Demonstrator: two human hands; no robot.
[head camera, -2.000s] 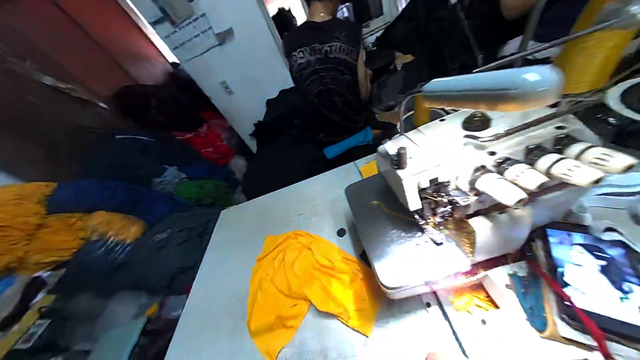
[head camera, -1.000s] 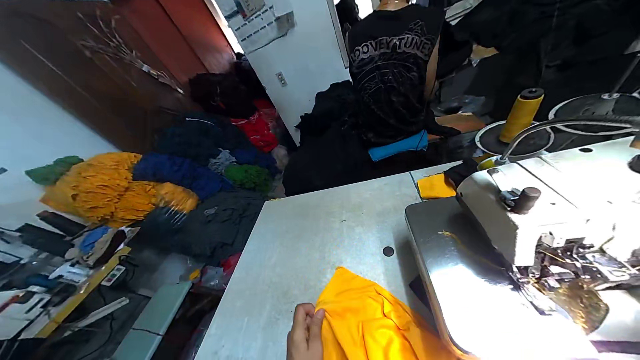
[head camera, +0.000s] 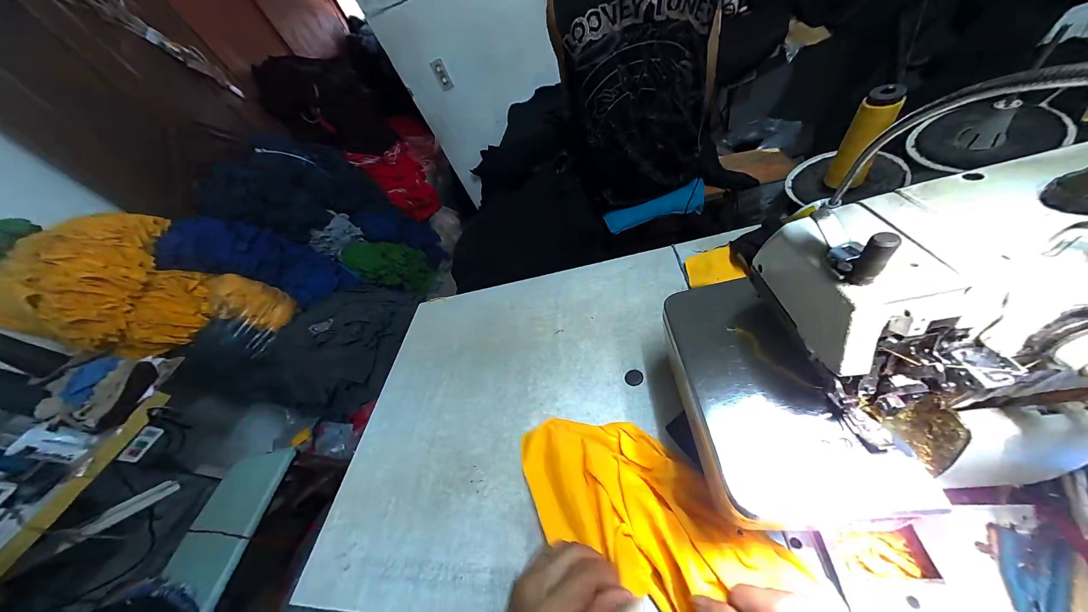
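A piece of yellow-orange fabric (head camera: 629, 501) lies on the pale worktable (head camera: 501, 357), against the left edge of a serger's metal plate (head camera: 748, 382). At the bottom of the view my left hand (head camera: 569, 582) grips the fabric's lower left part, fingers curled. My right hand (head camera: 748, 599) pinches the lower right part, mostly cut off by the frame's bottom edge. The white serger sewing machine (head camera: 918, 246) stands at the right, its needle area lit brightly. More yellow fabric (head camera: 884, 552) shows in an opening below the plate.
A cone of yellow thread (head camera: 865, 136) stands behind the machine. A small yellow cloth piece (head camera: 714, 266) lies at the table's back edge. Piles of yellow fabric (head camera: 110, 272), blue fabric (head camera: 246, 255) and dark cloth fill the left. A person in a black shirt (head camera: 637, 93) is beyond the table.
Two seconds ago the fabric lay spread with almost no hand in view. My left hand came onto its left edge, and now both hands are on its lower part.
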